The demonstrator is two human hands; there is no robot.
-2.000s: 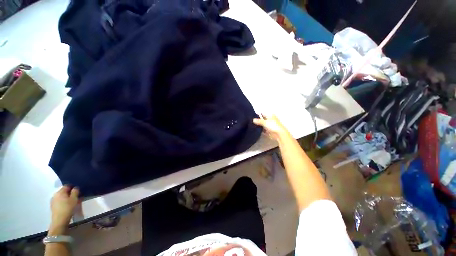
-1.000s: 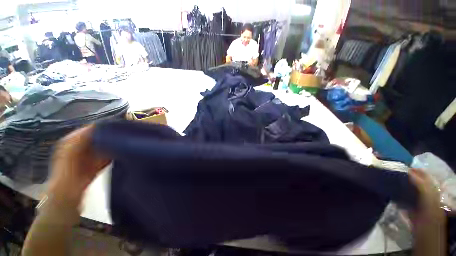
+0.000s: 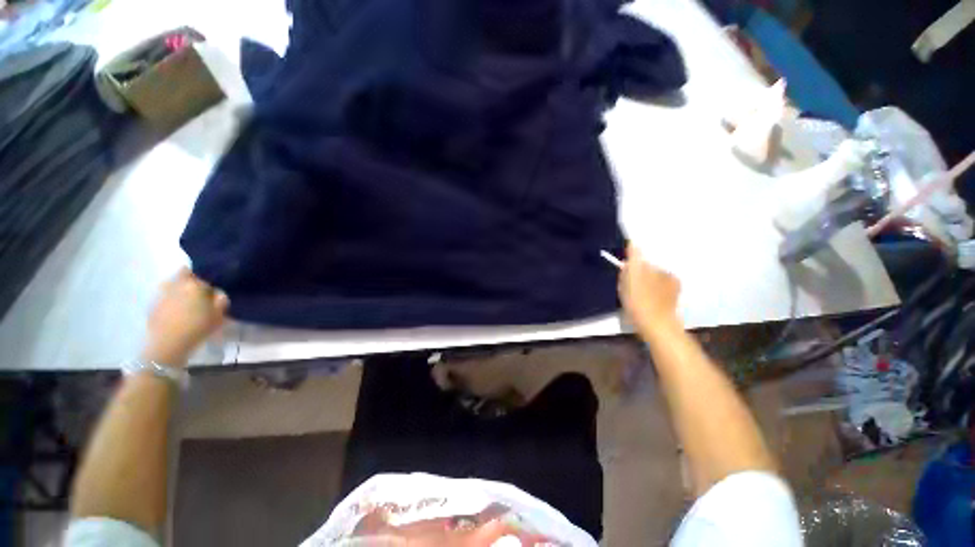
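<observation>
A navy coat (image 3: 428, 203) lies spread on the white table (image 3: 706, 192), its long hem edge running near the table's front edge. My left hand (image 3: 184, 312) is closed on the coat's lower left corner. My right hand (image 3: 648, 291) is at the lower right corner and grips it. A thin white stick (image 3: 612, 259) sticks out from my right hand over the cloth. The fingertips are partly blurred.
A small open cardboard box (image 3: 171, 86) stands at the back left beside a grey garment stack (image 3: 48, 150). At the right table corner lie a silvery tool (image 3: 829, 224) and crumpled white material (image 3: 757, 120). Clear plastic (image 3: 855, 524) is at the lower right.
The coat was lifted and stretched between both hands one second ago; now it lies flat. Its hem is straighter than two seconds ago. The view has tilted back down.
</observation>
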